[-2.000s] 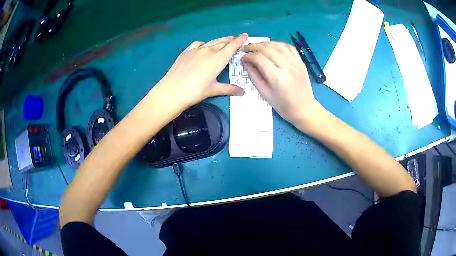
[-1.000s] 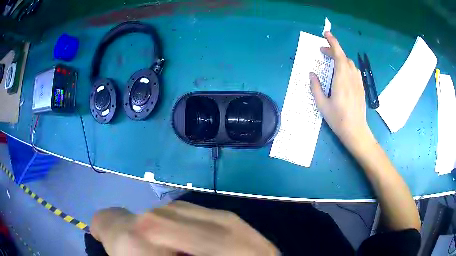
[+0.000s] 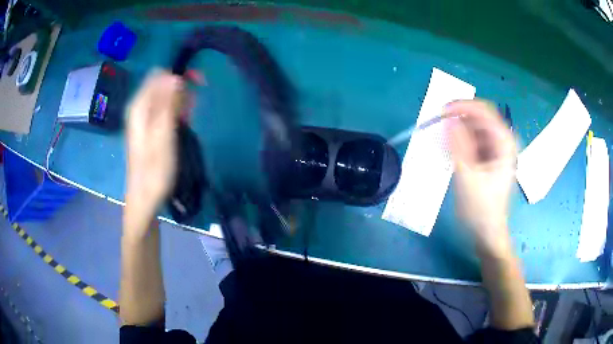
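Observation:
The black headphones (image 3: 272,101) are lifted above the bench and blurred, their headband arching upward. My left hand (image 3: 158,101) is closed on the left side of the headband. My right hand (image 3: 480,134), also blurred, is over the right edge of the white label sheet (image 3: 420,168). A thin pale strip (image 3: 420,129) sticks out leftward from its fingers; whether it is a label or a tool is unclear. The black oblong cradle (image 3: 386,176) with two glossy wells lies on the bench, its left end behind the headphones.
A silver-grey box (image 3: 80,95) with lit digits and a blue cap (image 3: 117,41) are at the left. White paper strips (image 3: 554,151) lie at the right. A dark tool is mostly hidden behind my right hand. A blue bin (image 3: 40,195) is below the bench edge.
My left hand has moved from the front edge to the headphones, now lifted and shifted right. My right hand has turned, with a thin pale strip at its fingers.

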